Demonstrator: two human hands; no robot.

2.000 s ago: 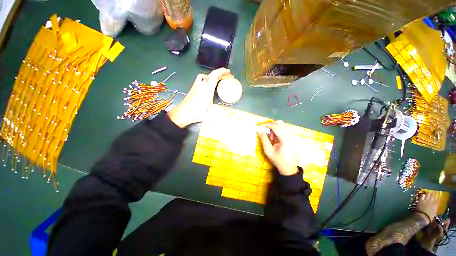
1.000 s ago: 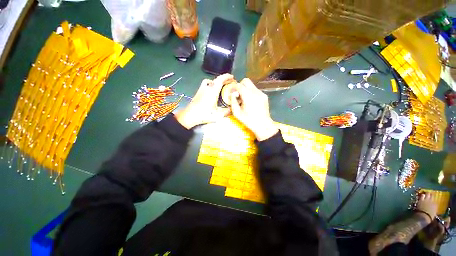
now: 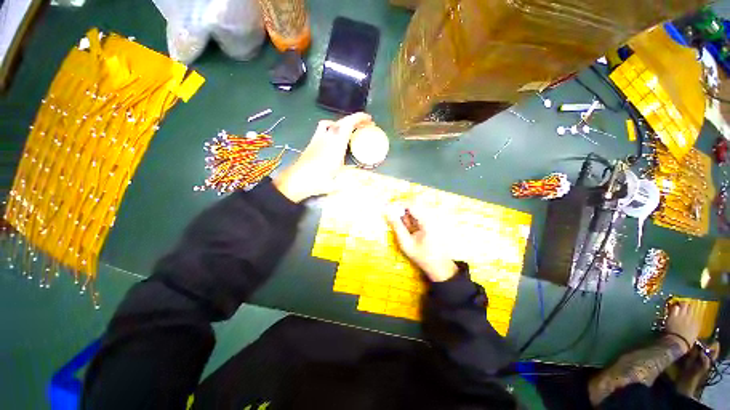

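Observation:
Shiny yellow-orange flexible circuit strips (image 3: 480, 240) lie flat in front of me, with a stepped lower edge and strong glare in the middle. My left hand (image 3: 320, 158) holds a small round tub (image 3: 370, 146), pale cream inside, just above the strips' upper left edge. My right hand (image 3: 420, 240) is over the middle of the strips, fingers pinched together. A dark reddish-brown spot shows at its fingers. Whatever its fingertips pinch is lost in the glare, so I cannot tell whether it holds an applicator.
Wired strips (image 3: 80, 160) lie far left, loose lead wires (image 3: 240, 162) left of the tub. A smartphone (image 3: 349, 64) and cardboard box (image 3: 480, 56) stand behind. A black soldering device (image 3: 564, 240) with cables is right. Another person's hand (image 3: 683, 320) works at lower right.
My right hand went from the strips up to the tub, then back down onto the strips, now a little left of where it was. My left hand still holds the tub.

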